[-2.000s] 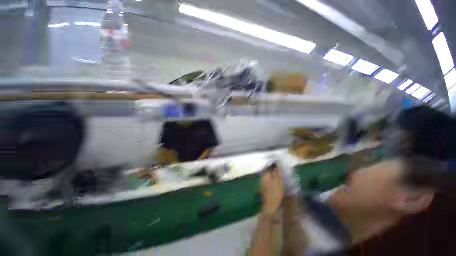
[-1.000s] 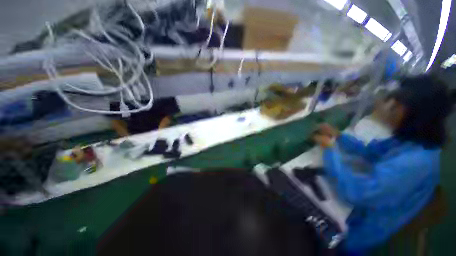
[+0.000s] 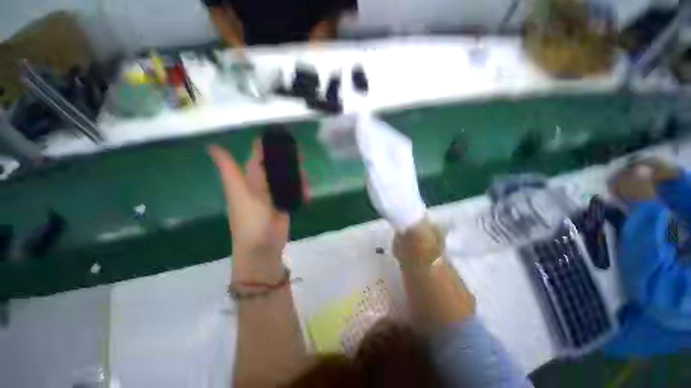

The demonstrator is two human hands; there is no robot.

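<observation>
My bare left hand (image 3: 254, 201) is over the green conveyor belt, palm up, with the thumb apart. A black rounded oblong device (image 3: 282, 168) lies along its fingers. My right hand (image 3: 390, 170) wears a white glove and is over the belt to the right of the device, not touching it. A pale blurred patch shows at the glove's fingertips; I cannot tell whether the hand holds something. A yellow label sheet (image 3: 329, 322) with small red marks lies on the white bench below, partly hidden by my head and arm.
The green belt (image 3: 174, 186) crosses in front, with dark items on it. A dark parts tray (image 3: 568, 284) lies on the bench at right, beside a person in blue sleeves (image 3: 648, 258). Several black devices (image 3: 307, 83) lie on the far bench, before another person in dark clothes (image 3: 288, 19).
The view has turned down to the bench and belt. Both my hands are now in view over the belt, with the black device in my left. The person in blue now shows at the right edge.
</observation>
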